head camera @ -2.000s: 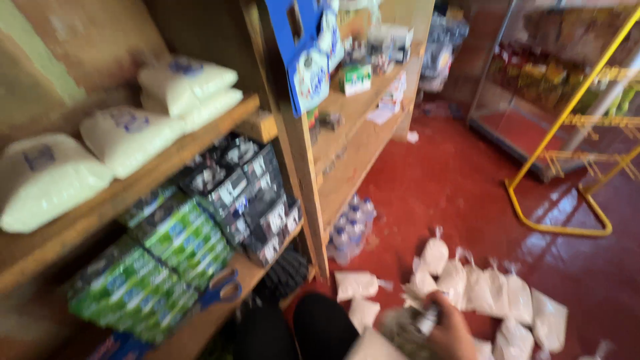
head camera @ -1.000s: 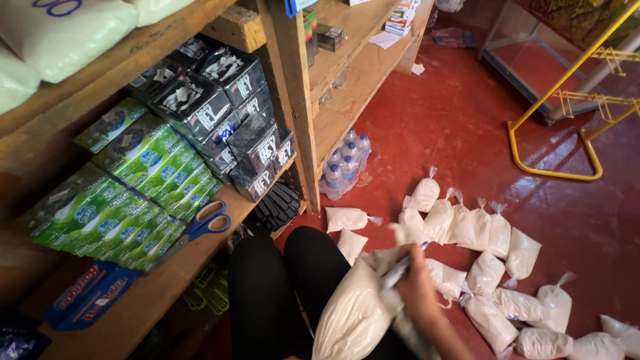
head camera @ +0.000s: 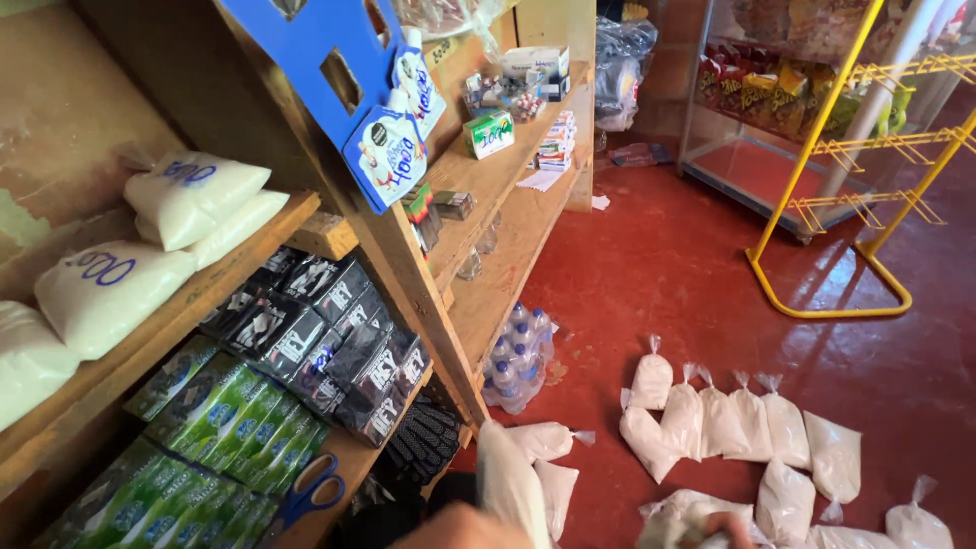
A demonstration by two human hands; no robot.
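At the bottom edge, my left hand [head camera: 465,528] is blurred and partly cut off, closed against the lower part of an upright plastic bag of pale powder or grain [head camera: 509,484]. Farther right, my right hand [head camera: 724,526] is also blurred and mostly out of frame, beside a greyish thing [head camera: 675,528]; its fingers and grip cannot be made out. Several tied plastic bags with similar pale contents [head camera: 717,419] lie on the red floor beyond my right hand. Two smaller ones [head camera: 540,441] rest just right of the upright bag.
A wooden shelf [head camera: 152,328] at left carries white bags with blue handwriting, black packs [head camera: 335,320], green packs [head camera: 221,435] and blue-handled scissors [head camera: 313,488]. Bottles in plastic wrap [head camera: 520,358] stand by the shelf post. A yellow wire rack [head camera: 831,311] and a glass display case [head camera: 732,171] stand at right.
The pale bag that lay over my lap is now raised upright near the shelf. My right hand has moved down toward the bottom edge. The view has tilted up.
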